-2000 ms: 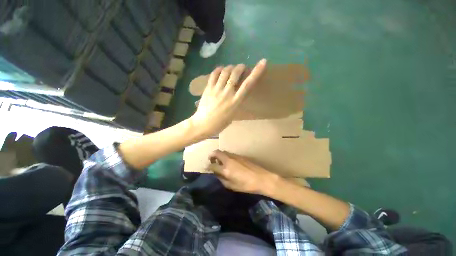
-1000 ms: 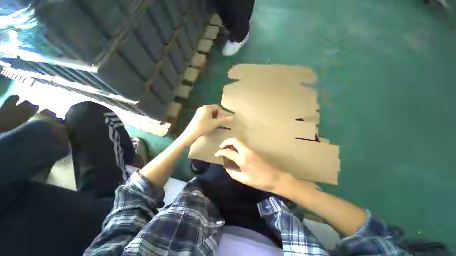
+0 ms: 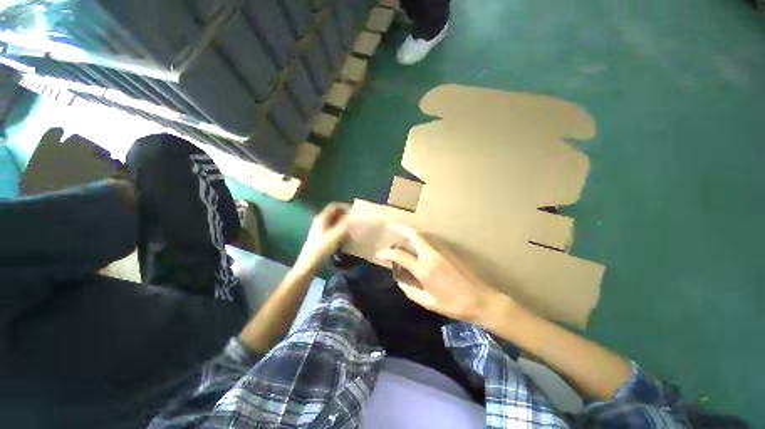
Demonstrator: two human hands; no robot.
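A flat brown box blank [image 3: 495, 184] lies over my lap, its lid end with rounded ears pointing away from me. A small corner tab [image 3: 406, 193] stands up at its left side, beside the left side flap [image 3: 366, 219]. My left hand [image 3: 330, 230] is at the outer end of that flap, slightly blurred; its fingertips are partly hidden. My right hand [image 3: 432, 272] is curled over the near edge of the blank, thumb and fingers around the edge.
A plastic-wrapped stack of dark goods [image 3: 277, 75] stands on a wooden pallet [image 3: 346, 81] at the upper left. A person's shoe [image 3: 422, 44] is on the green floor [image 3: 671, 184] ahead. A seated person's dark trouser leg [image 3: 180, 218] is at my left, near another brown cardboard piece [image 3: 71, 161].
My left hand has come down from over the blank to the left flap's end. The blank has turned slightly, the small left tab has risen, and my right hand remains at the near edge.
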